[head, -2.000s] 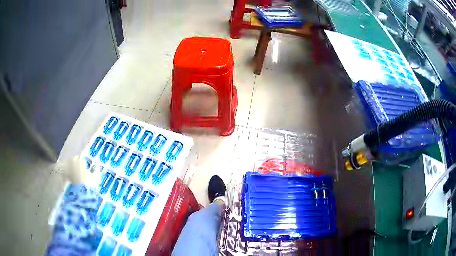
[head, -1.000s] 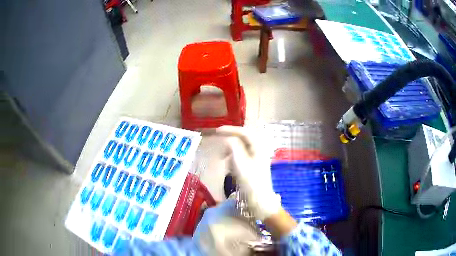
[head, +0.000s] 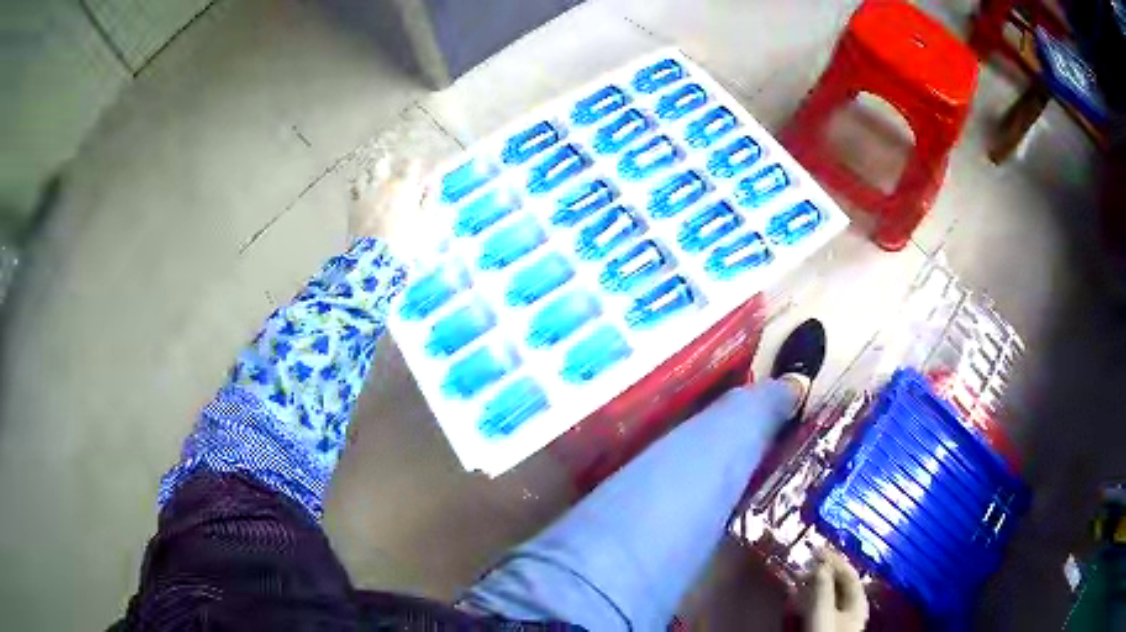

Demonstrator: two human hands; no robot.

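Observation:
A white blister tray (head: 488, 463) with rows of clear-blue units lies tilted in view on a red stool; units in the far rows show dark outlines, nearer ones look paler and flatter. My left hand (head: 398, 204), in a pale glove, is at the tray's left edge, washed out and blurred; its fingers cannot be made out. My right hand (head: 837, 598), gloved, is small and cut off at the bottom edge, beside a deep-blue ribbed tray (head: 914, 482). Whether it holds anything cannot be told.
A red stool (head: 908, 56) stands at the upper right, with part of another tray (head: 1072, 77) beyond it. Clear plastic trays (head: 975, 324) lie around the blue tray. My leg and shoe (head: 803, 349) are between the two trays. A grey panel (head: 494, 31) stands at the top.
The view has turned left, so the trays sit rotated. My right hand has moved from over my lap to the blue tray's near side. My left hand now shows at the white tray's left edge.

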